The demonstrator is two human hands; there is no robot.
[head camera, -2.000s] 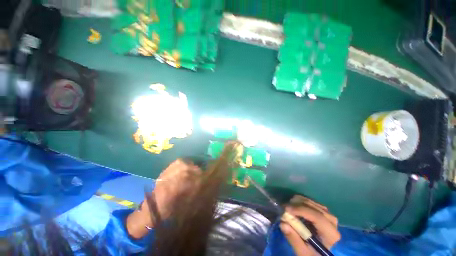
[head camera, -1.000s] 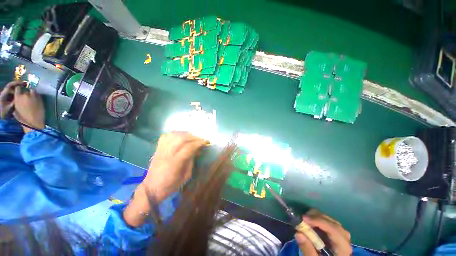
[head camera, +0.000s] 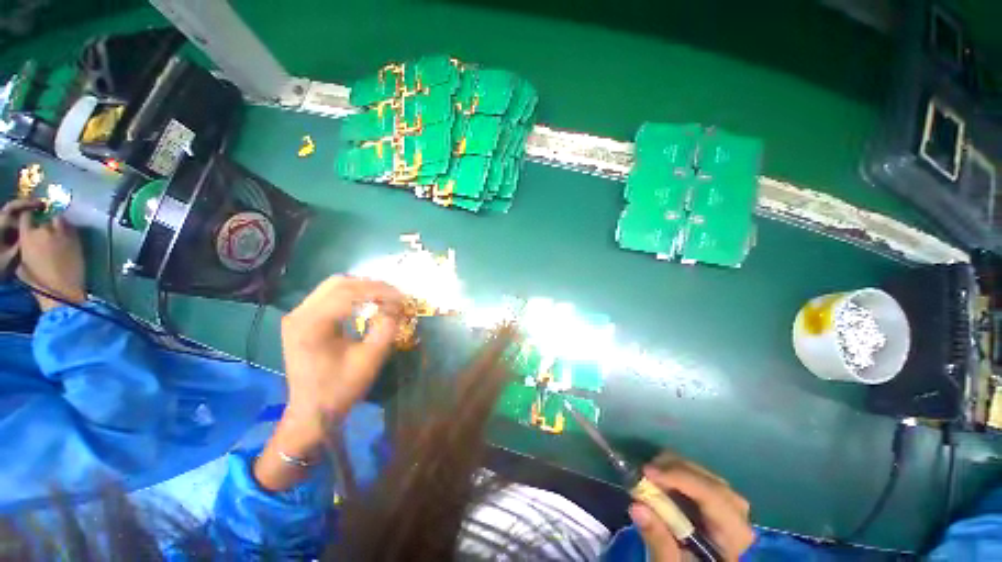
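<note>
My left hand is at the near edge of the heap of orange flex circuits, which glares white; a small orange piece shows at its fingertips, but whether they grip it I cannot tell. My right hand holds the soldering iron by its pale grip, its tip pointing at the lower right of the green PCB panel. The panel has orange strips along its middle. Its upper part is lost in glare, and hair hangs over its left side.
Finished panels overlap at the far side. Bare panels lie farther right. A white cleaning cup stands at right beside a black box. A black fan is at left. A neighbour's hands show at far left.
My left hand has moved left and opened somewhat from its pinched pose, uncovering part of the flex heap. My right hand still holds the iron near the panel. The view has shifted slightly.
</note>
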